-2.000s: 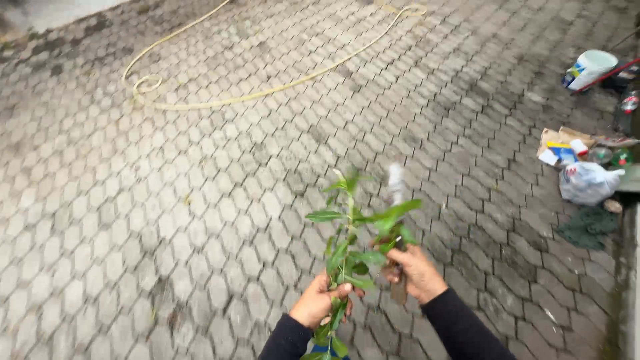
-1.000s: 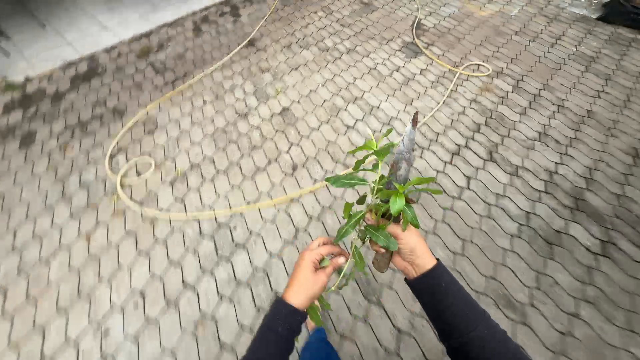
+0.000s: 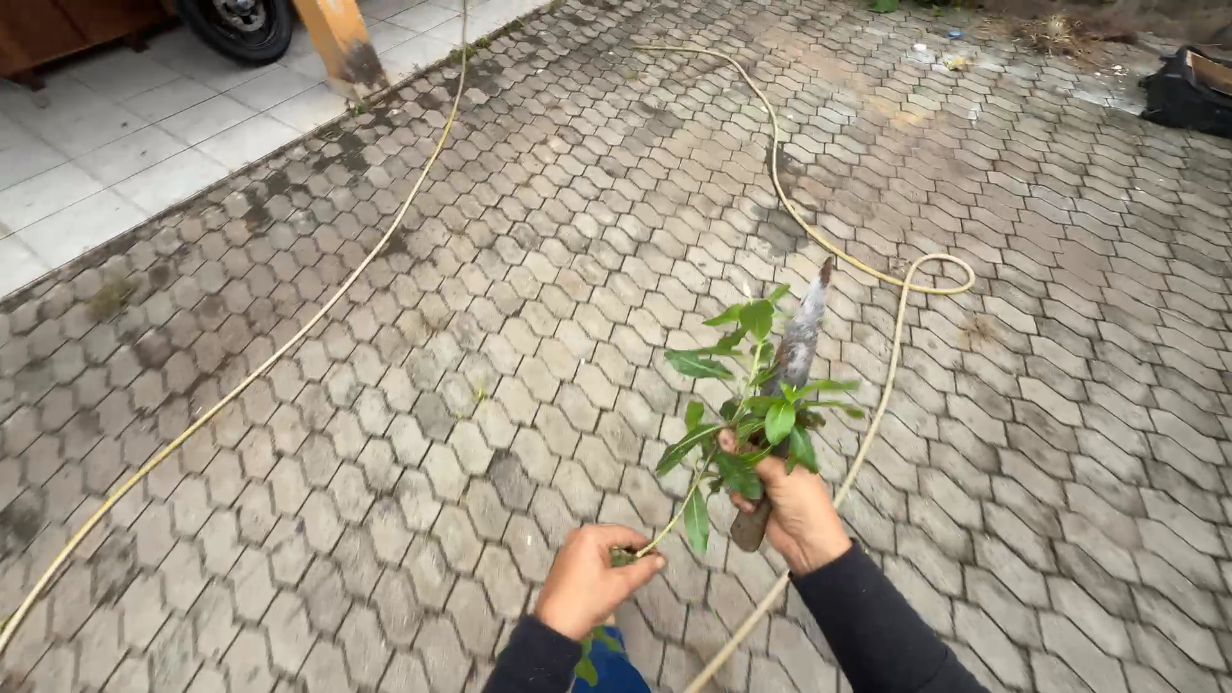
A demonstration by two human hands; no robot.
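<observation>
My right hand [image 3: 794,505] grips the wooden handle of a knife [image 3: 801,337], its broad blade stained and pointing up and away. The same hand holds leafy green stems [image 3: 756,385], which cover part of the blade and my fingers. Lower and to the left, my left hand [image 3: 599,575] pinches the bare lower end of a stem between thumb and fingertips. A few more leaves [image 3: 587,664] show beneath my left wrist, beside blue cloth [image 3: 613,669]; what holds them is hidden.
A yellowish hose [image 3: 318,313] curves along the left; another stretch [image 3: 900,346] loops at the right and passes below my right forearm. Interlocking pavers [image 3: 539,385] cover the ground. At the upper left are a tiled floor [image 3: 183,144], an orange post [image 3: 337,43] and a wheel [image 3: 241,24]. A black bag [image 3: 1189,96] lies upper right.
My left hand has moved down the stem, away from my right hand, which still holds the knife and stems. The view has swung, bringing in the post and wheel.
</observation>
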